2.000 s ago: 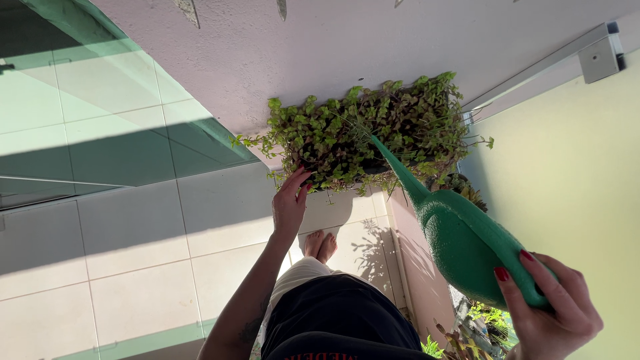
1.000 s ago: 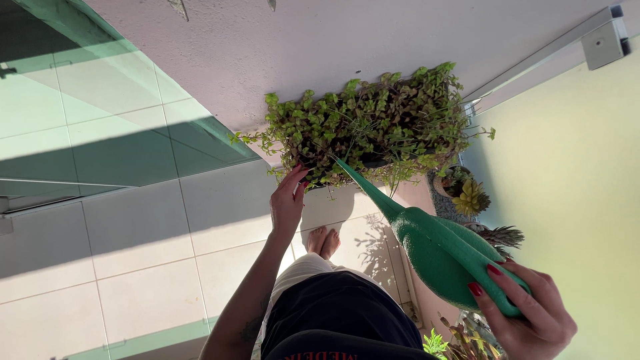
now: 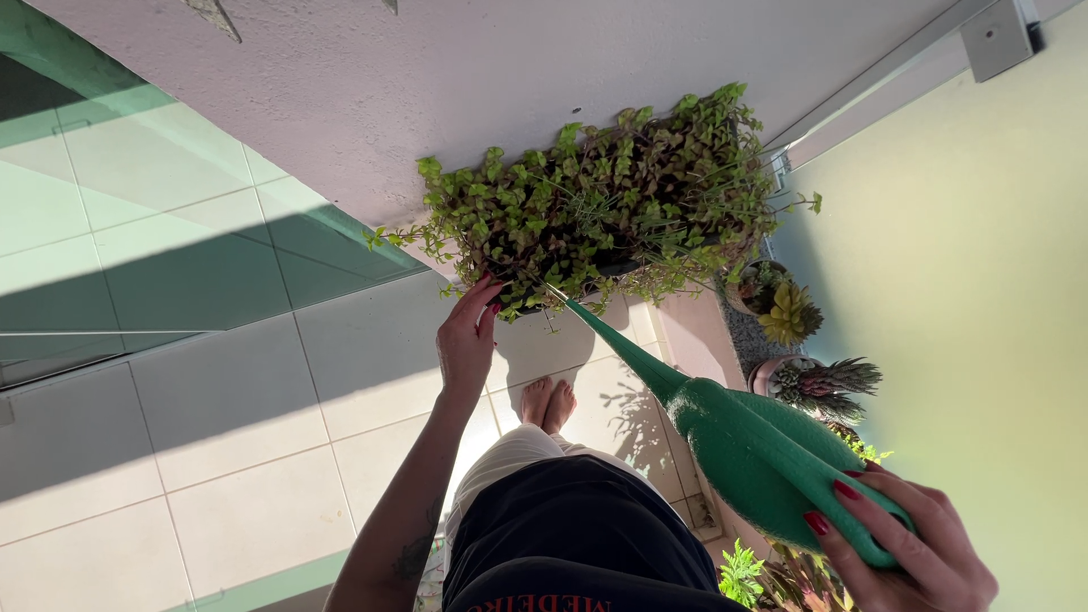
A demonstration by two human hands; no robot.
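My right hand (image 3: 905, 531) is closed around the handle of a green watering can (image 3: 756, 450), whose long spout points up and left. The spout's tip is at the lower left edge of a wall planter full of small-leaved trailing plants (image 3: 595, 195). My left hand (image 3: 469, 336) has its fingertips at the planter's lower left rim, among the leaves, a little left of the spout tip. Whether the fingertips pinch a stem or the rim I cannot tell.
Potted succulents (image 3: 789, 314) and a spiky potted plant (image 3: 829, 387) stand on a ledge at the right. A pale wall (image 3: 340, 93) is behind the planter. Glass (image 3: 170, 229) fills the left side. Light floor tiles (image 3: 246, 408) lie below, around my bare feet (image 3: 548, 404).
The watering can and my right hand have moved left, and the spout tip has gone from the planter's middle to its lower left edge. My left hand has stayed at the lower left rim.
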